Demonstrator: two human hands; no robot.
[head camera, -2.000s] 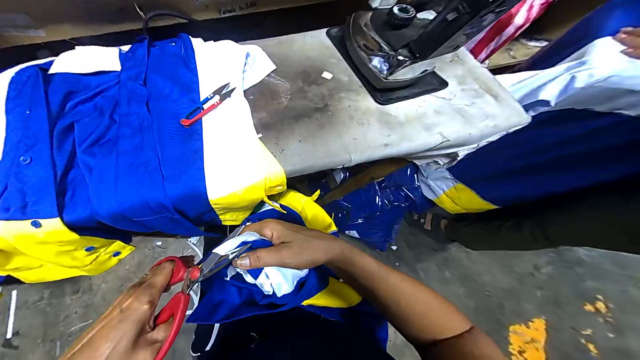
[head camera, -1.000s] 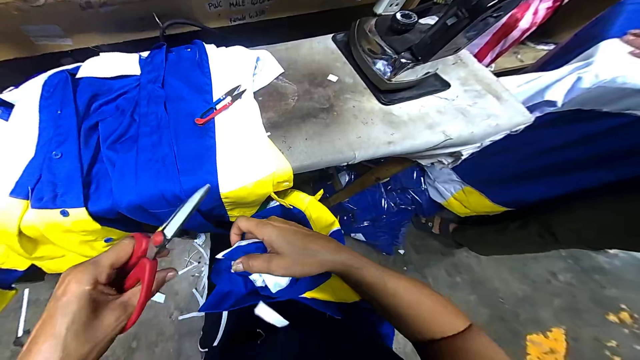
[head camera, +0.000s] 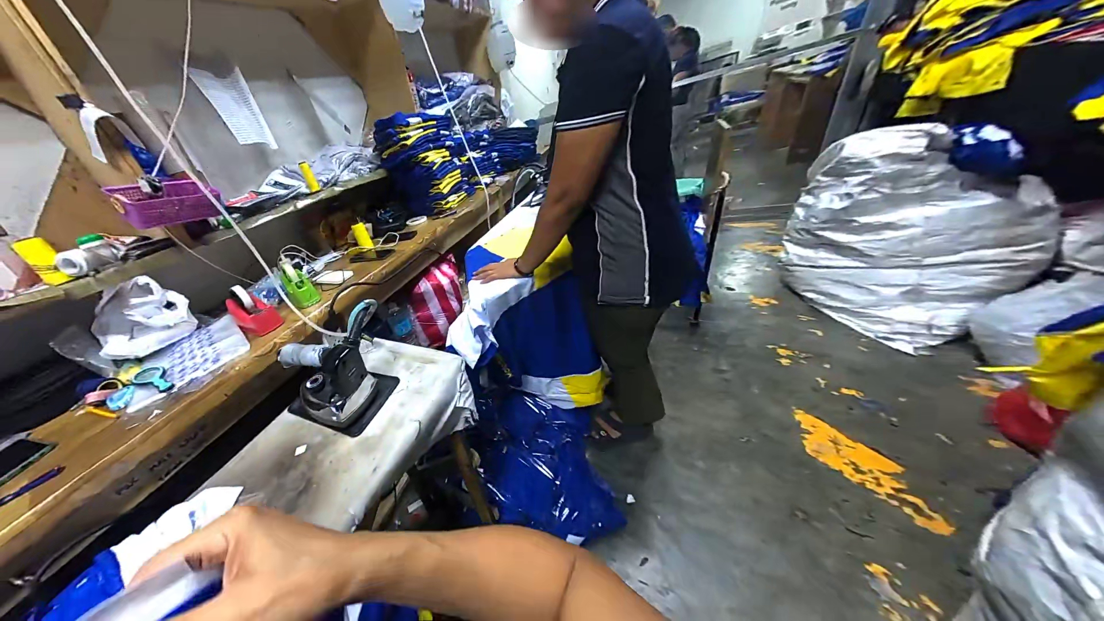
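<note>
My right hand (head camera: 267, 556) reaches in from the bottom edge, with thumb and fingers closed on a fold of whitish cloth (head camera: 155, 591) at the lower left. Blue and white fabric (head camera: 86, 586) lies beside and under it, largely cut off by the frame. My left hand is out of view, and no red-handled scissors are seen. Just beyond my right hand is the worn, pale-covered ironing board (head camera: 302, 474). A clothes iron (head camera: 341, 388) stands on a dark rest at the board's far end.
A wooden workbench (head camera: 207, 392) with a red tape dispenser (head camera: 254, 312) and small scissors (head camera: 151, 379) runs along the left. A co-worker (head camera: 630, 172) stands ahead, a hand on a blue, white and yellow garment (head camera: 552, 336). Plastic-wrapped blue goods (head camera: 543, 466) and a large silvery sack (head camera: 918, 241) rest on the floor.
The view has swung up and to the right. My left hand, which held red-handled scissors in the earlier frames, has gone out of view. The co-worker's upper body has come into view.
</note>
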